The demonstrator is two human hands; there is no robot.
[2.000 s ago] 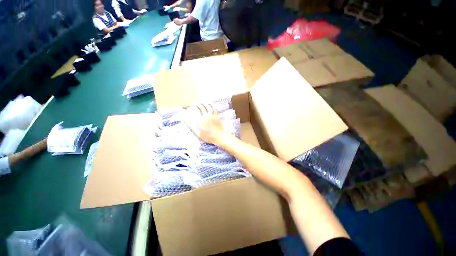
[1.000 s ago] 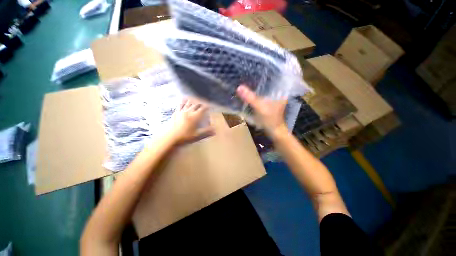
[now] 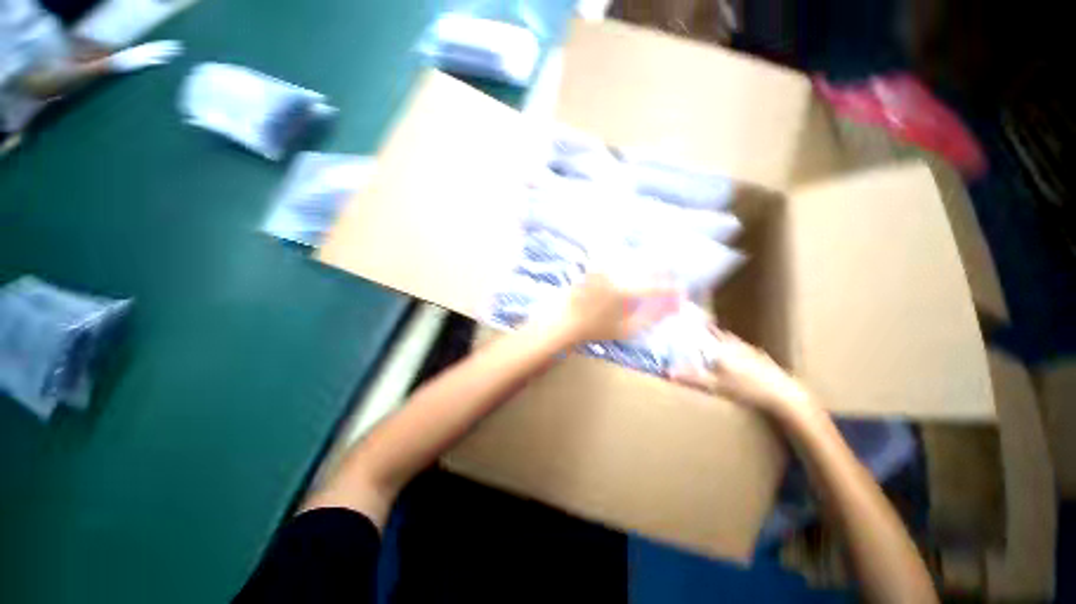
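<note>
An open shipping carton (image 3: pixel 614 448) stands in front of me with its flaps spread. Rows of silvery-white bubble-wrapped packets (image 3: pixel 566 254) fill its left and middle part; a gap shows along its right wall. My left hand (image 3: pixel 602 309) is over the packets near the carton's near side. My right hand (image 3: pixel 737 368) is at the near right corner, at the edge of a pale packet (image 3: pixel 682 336) between the hands. Both hands are blurred, and the frame does not show clearly whether the fingers grip it.
A green conveyor (image 3: pixel 212 354) runs at the left with several loose bubble packets (image 3: pixel 250 109) on it. Another person's gloved hand (image 3: pixel 148 56) is at the upper left. Red film (image 3: pixel 903 116) lies behind the carton. More brown cartons (image 3: pixel 1022 460) are at the right.
The large bubble bundle my right hand held up is no longer raised. Both hands are now low at the carton's near side. The view has swung left, showing more of the conveyor.
</note>
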